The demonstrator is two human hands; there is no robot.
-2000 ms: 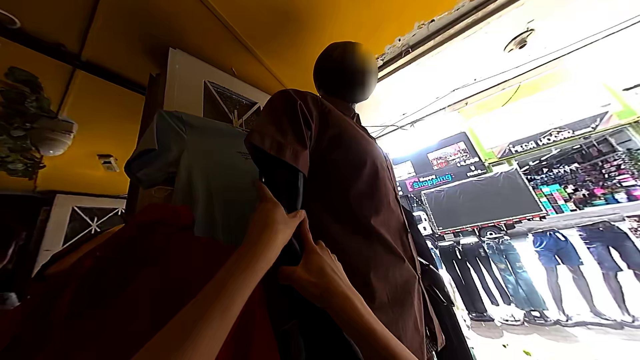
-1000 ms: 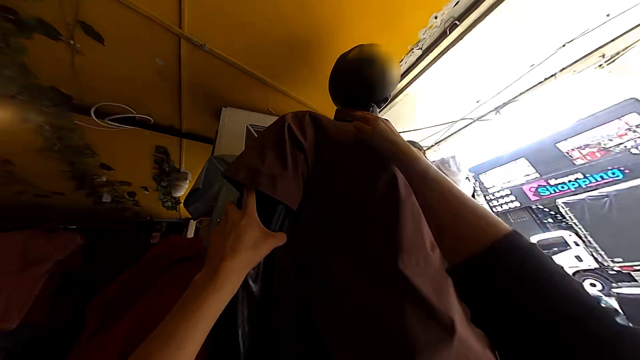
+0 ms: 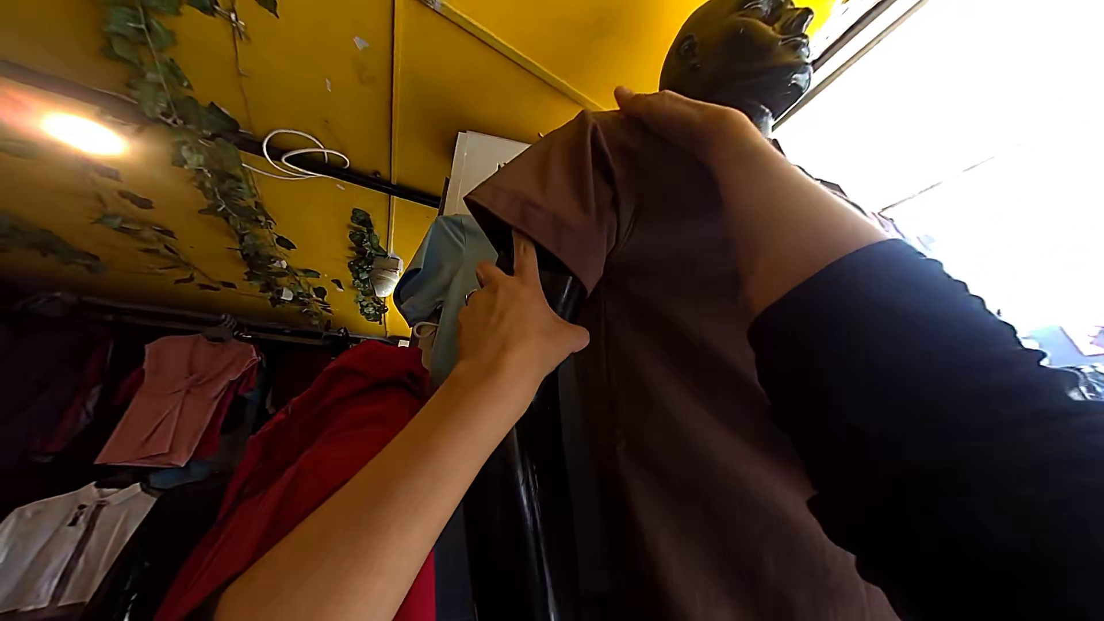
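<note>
A brown short-sleeved shirt (image 3: 681, 388) is on a glossy black mannequin (image 3: 737, 56), whose head shows at the top and whose arm hangs below the sleeve. My left hand (image 3: 517, 319) is at the cuff of the shirt's sleeve (image 3: 552, 207), fingers apart, one fingertip at the sleeve opening and the palm by the black arm. On the shirt's shoulder near the collar lies my right hand (image 3: 690, 121), fingers toward the seam; whether it grips the cloth is not clear. Its forearm wears a dark sleeve.
A red garment (image 3: 336, 414) stands close at the left, with a light blue shirt (image 3: 444, 267) behind the brown one. A pink top (image 3: 183, 392) and a white shirt (image 3: 73, 548) hang farther left. Leafy vines (image 3: 233, 190) hang from the yellow ceiling.
Two seconds ago both hands were together at the sleeve opening. My right hand has since moved up to the shoulder; my left hand has stayed by the cuff. The view has turned left.
</note>
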